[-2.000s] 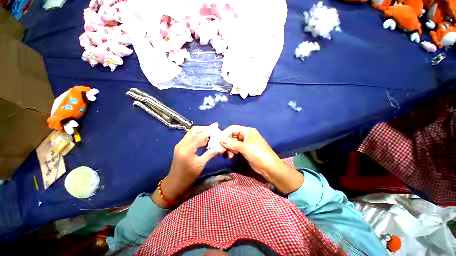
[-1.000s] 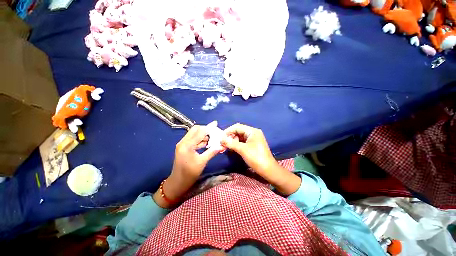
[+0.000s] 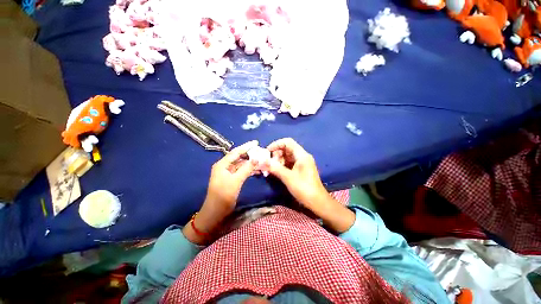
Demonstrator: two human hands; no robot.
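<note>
A small pale pink and white plush piece is held between both hands over the table's near edge. My left hand pinches its left side with thumb and fingers. My right hand grips its right side, with fingers bent. The fingertips hide part of the piece, and no needle or thread can be made out. Long metallic forceps lie on the cloth just beyond my left hand. A pile of pink-white plush pieces lies farther back, beside a white plastic bag that has more pieces on it.
Fibre stuffing tufts lie right of the bag. Orange plush toys are heaped at far right. A single orange toy, a tan card and a round pale disc are at left, near a cardboard box. Checked cloth hangs at right.
The plush piece has turned slightly between my hands, and more of it shows between the fingertips. My right fingers have shifted up a little. The view has shifted slightly.
</note>
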